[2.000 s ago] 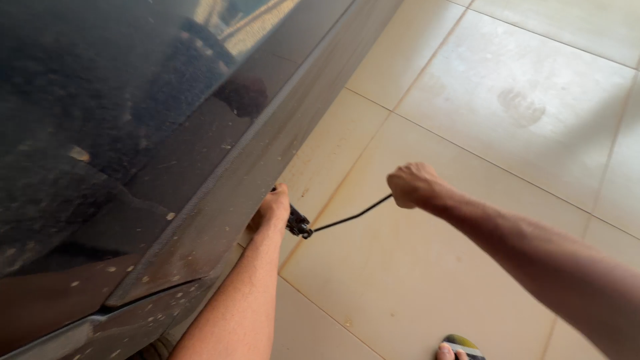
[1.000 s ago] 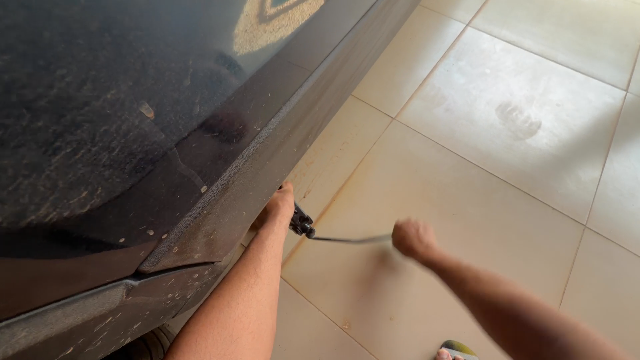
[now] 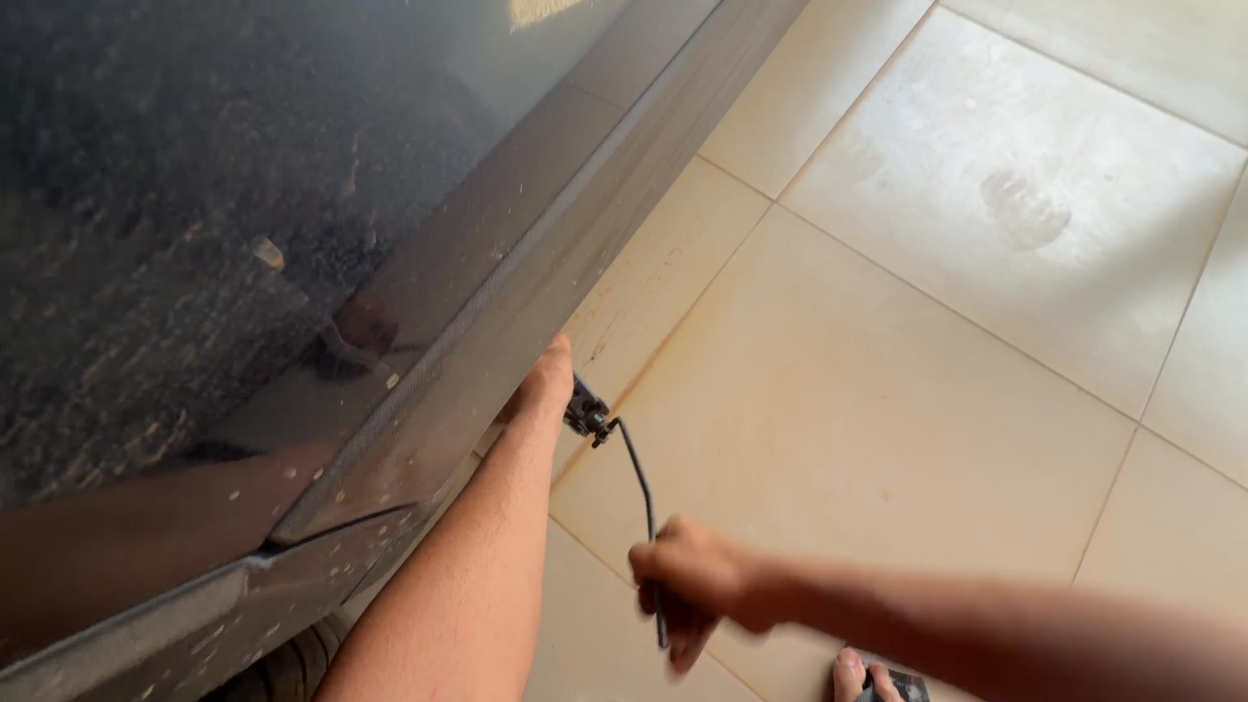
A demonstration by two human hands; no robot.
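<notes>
A black scissor jack (image 3: 588,409) juts out from under the sill of a dark, dirt-spotted car (image 3: 439,390). My left hand (image 3: 549,380) is at the jack beside the car's lower edge; its fingers are mostly hidden behind the wrist and the sill, so its grip cannot be told. A thin, bent metal crank handle (image 3: 645,487) runs from the outer end of the jack toward the bottom of the view. My right hand (image 3: 687,585) is closed around the crank's lower part, and the rod's end sticks out below the fingers.
The car's side fills the left, with part of a tyre (image 3: 297,663) at the bottom. Large beige floor tiles (image 3: 877,419) lie to the right, one with a smudged mark. A foot in a sandal (image 3: 868,678) shows at the bottom edge, below my right forearm.
My right hand has swung down and left with the crank, which pointed right toward it before and now points downward. My left hand has stayed at the jack.
</notes>
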